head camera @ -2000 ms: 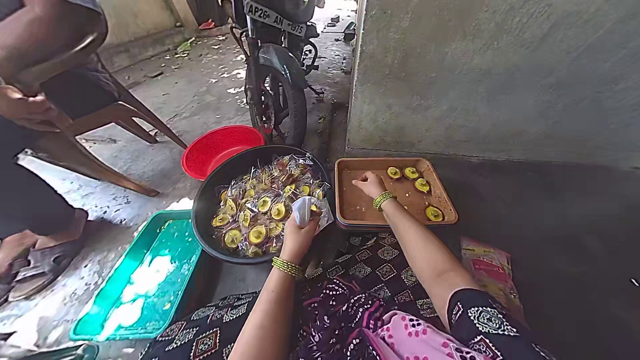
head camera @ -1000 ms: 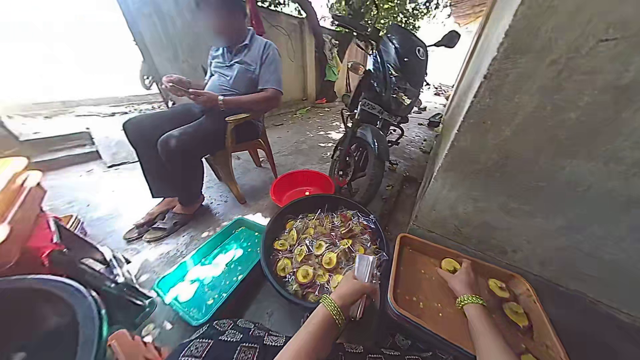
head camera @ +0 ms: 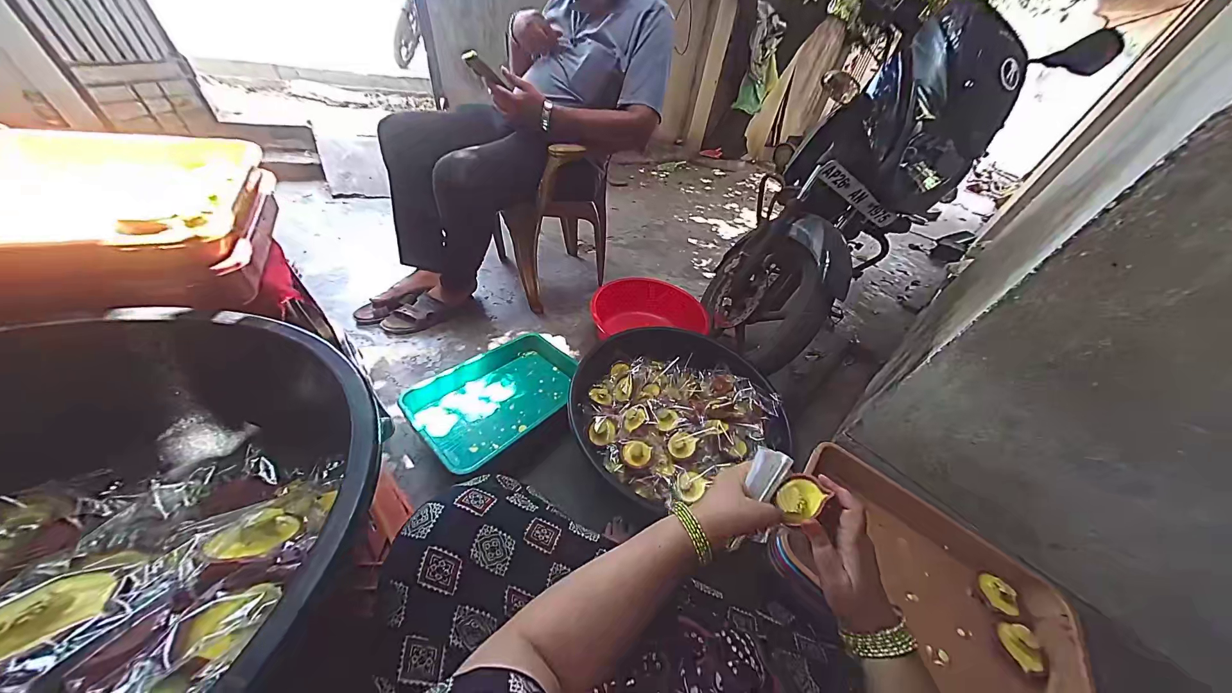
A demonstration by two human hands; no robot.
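Observation:
My left hand (head camera: 733, 502) grips a bundle of clear plastic wrappers (head camera: 767, 474) above the near rim of a round black tub. In my right hand (head camera: 849, 553) is a small clay lamp with yellow filling (head camera: 801, 499), held by its edge right beside the wrappers. The black tub (head camera: 583, 404) is filled with many similar lamps in clear wrap (head camera: 681, 444). To the right, an orange-brown tray (head camera: 948, 515) bears a few unwrapped lamps (head camera: 1018, 647) at its far right part; part of this tray is hidden behind my right hand.
A green tray (head camera: 500, 445) and a red basin (head camera: 649, 285) stand by the tub. At left are a large black tub (head camera: 366, 423) of wrapped pieces and stacked orange trays (head camera: 125, 274). A seated person (head camera: 577, 106) holds a phone. A motorcycle (head camera: 857, 173) and a wall (head camera: 1078, 404) bound the right.
My right hand has lifted a lamp from the orange-brown tray and brought it to the wrappers in my left hand. The view has swung left.

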